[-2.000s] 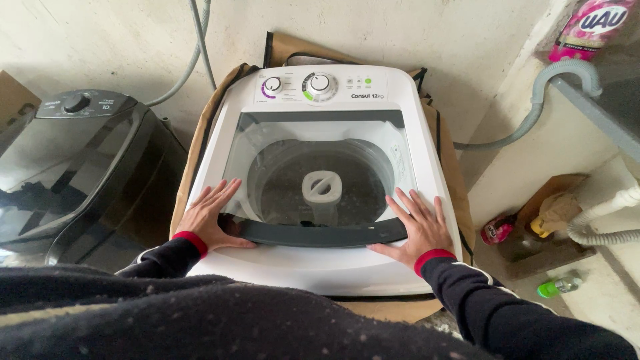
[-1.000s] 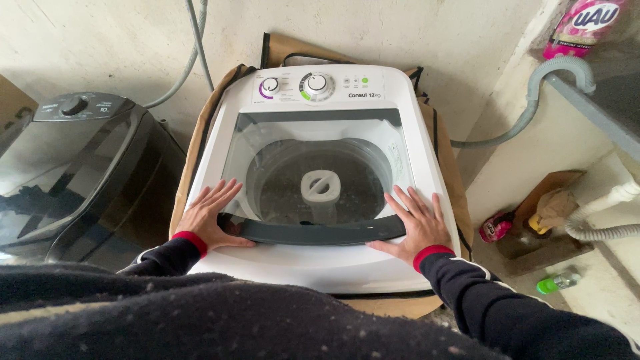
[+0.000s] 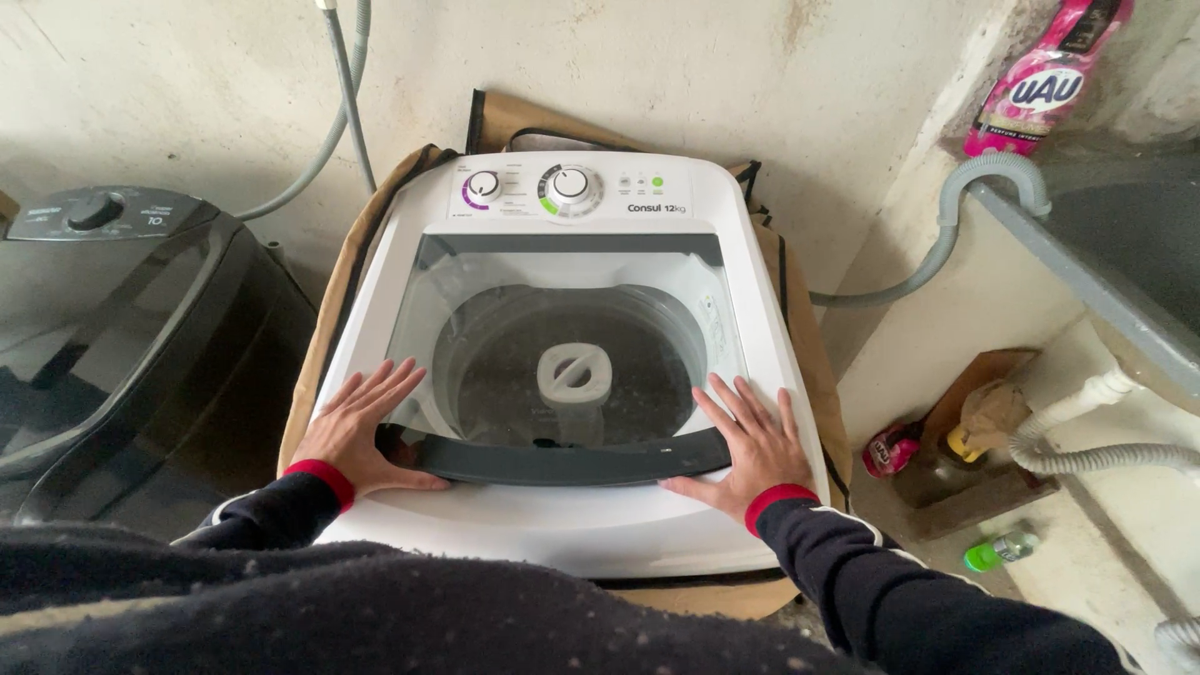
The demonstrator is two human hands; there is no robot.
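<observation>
A white Consul top-load washing machine (image 3: 562,530) stands in front of me with its glass lid (image 3: 600,309) down. Through the glass show the drum and a pale central agitator (image 3: 574,373). My left hand (image 3: 366,427) rests with spread fingers on the lid's left front corner, its thumb by the dark handle strip (image 3: 562,461). On the right front corner lies my right hand (image 3: 750,445), fingers also apart and thumb pointing inward. Neither hand holds anything. Two knobs, the left (image 3: 483,185) and the larger right (image 3: 569,183), sit on the rear panel, where a green light shows.
A tan fabric cover (image 3: 816,375) hangs around the washer. At left stands a black washing machine (image 3: 169,375). At right are a sink edge (image 3: 1097,291) with a grey drain hose (image 3: 947,234), a pink bottle (image 3: 1041,89), and, below, a green-capped bottle (image 3: 998,551) and a brown box (image 3: 975,502).
</observation>
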